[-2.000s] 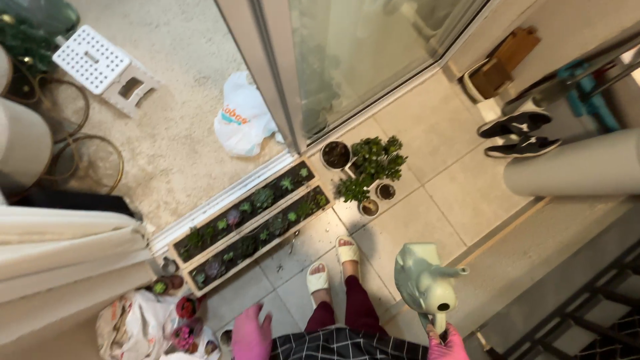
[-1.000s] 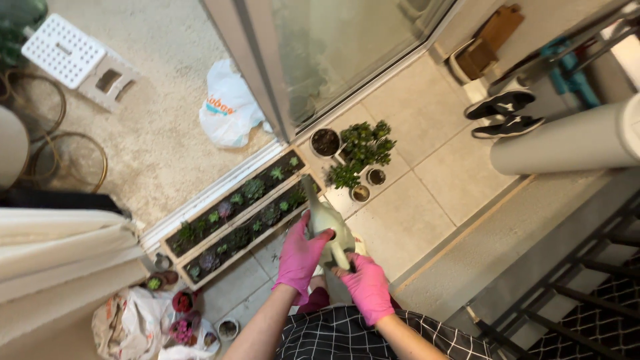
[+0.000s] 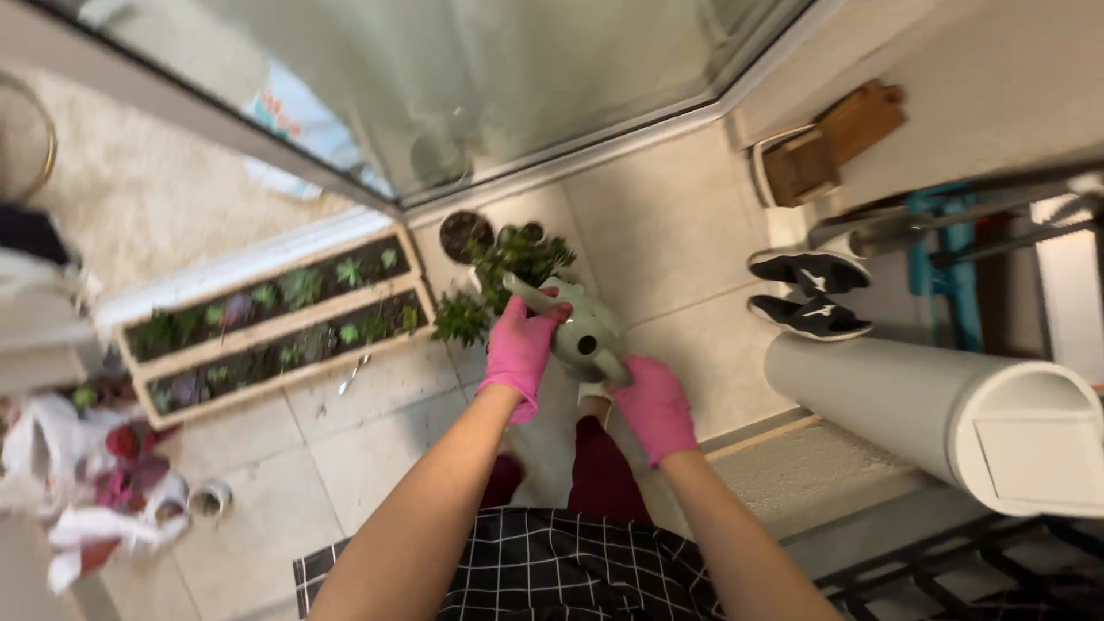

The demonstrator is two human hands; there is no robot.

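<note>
A pale green watering can (image 3: pixel 595 323) is between my two pink-gloved hands, above the tiled floor. My left hand (image 3: pixel 522 349) grips it near the base of its spout, which points up and left over a leafy green potted plant (image 3: pixel 522 259). My right hand (image 3: pixel 653 405) is closed around its handle. Part of the plant and its pots is hidden behind the can. A pot of dark soil (image 3: pixel 466 236) stands beside the plant. To the left lie two long wooden planter boxes (image 3: pixel 285 332) with succulents in dark soil.
A glass door (image 3: pixel 552 95) borders the plants. A metal spoon-like tool (image 3: pixel 354 374) lies below the planters. At left are plastic bags (image 3: pixel 43 440) and a small pot (image 3: pixel 210 498). Black-and-white slides (image 3: pixel 811 317) and a large white cylinder (image 3: pixel 906 405) are at right.
Two seconds ago only my right hand held the watering can; my left was apart from it. Since one second ago the can has moved right, from the planters to the potted plant.
</note>
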